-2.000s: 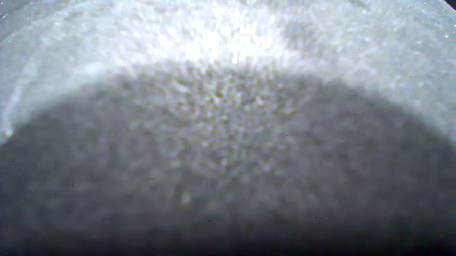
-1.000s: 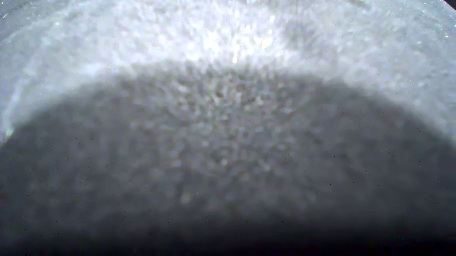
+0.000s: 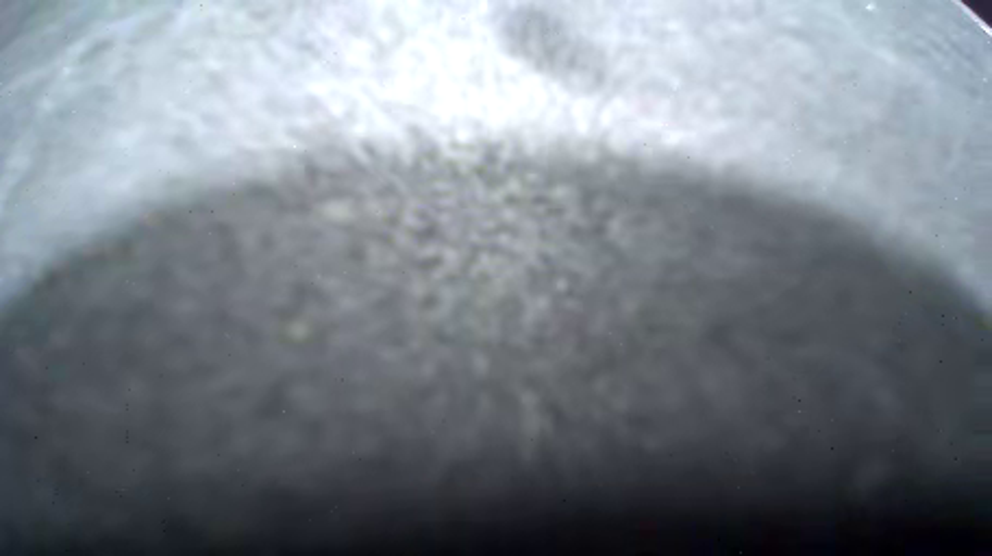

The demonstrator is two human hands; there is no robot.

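Note:
The head view is covered by something very close to the lens and badly blurred. A dark grey, speckled, rounded surface (image 3: 490, 326) fills the middle and lower part; I cannot tell what it is. A pale, whitish-blue blurred surface (image 3: 457, 76) arches above it, brightest at the upper middle. My left hand and my right hand are not in view. No parts, tray or bin can be made out.
A small darker smudge (image 3: 549, 43) lies in the pale area near the top. A thin dark corner shows at the upper right edge. The surroundings cannot be made out.
The dark smudge in the pale area has shifted left, and the speckle on the dark surface has changed. The curved boundary stays in nearly the same place.

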